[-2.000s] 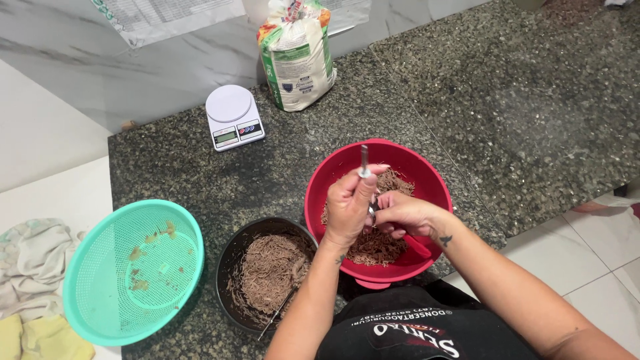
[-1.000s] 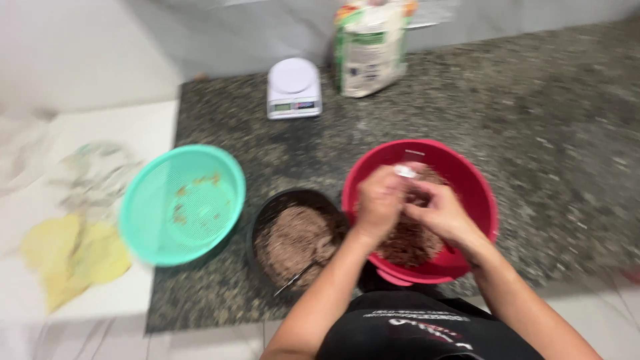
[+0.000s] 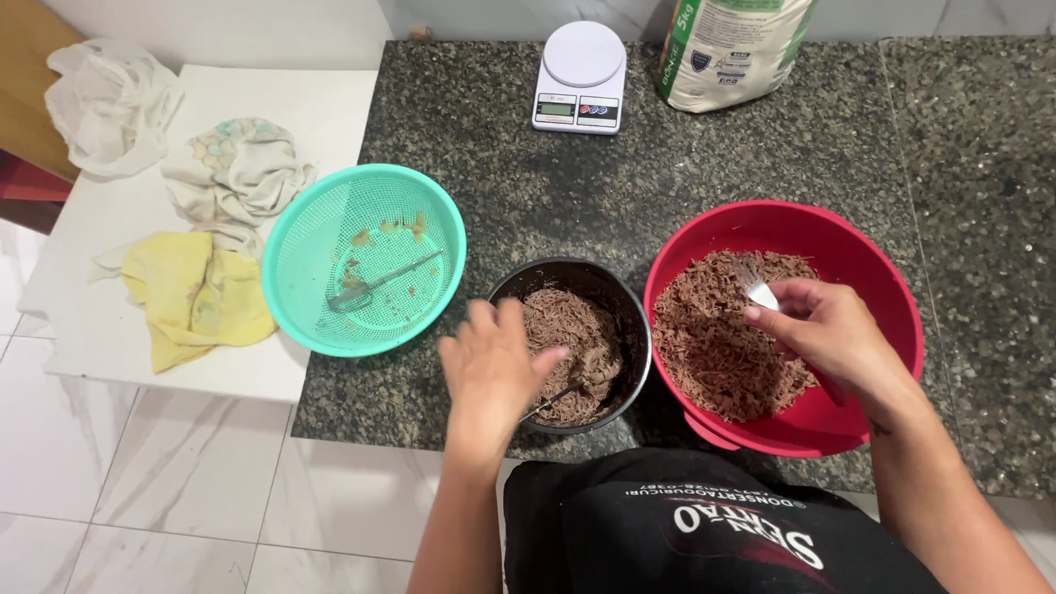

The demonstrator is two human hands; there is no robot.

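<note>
My right hand (image 3: 825,330) is closed on a metal fork (image 3: 757,285), its tines over the shredded brown meat (image 3: 718,346) in a red bowl (image 3: 891,289). Fingers spread and holding nothing, my left hand (image 3: 491,363) hovers over the left rim of a dark pot (image 3: 639,375). More shreds (image 3: 573,330) fill that pot, and a thin dark utensil handle (image 3: 553,402) leans in it. A turquoise colander (image 3: 363,177) with food bits on its mesh stands to the left. A utensil (image 3: 384,280), its far end blurred, lies inside the colander.
Behind the bowls on the granite counter (image 3: 528,206) are a white kitchen scale (image 3: 577,82) and a large bag (image 3: 734,58). On the white surface (image 3: 330,107) at the left lie a yellow cloth (image 3: 198,297), a patterned cloth (image 3: 239,173) and a thin plastic bag (image 3: 111,107).
My hands were together over the red bowl; my left hand has moved left to the dark pot. A utensil now lies in the colander, where earlier frames show none. The view has shifted.
</note>
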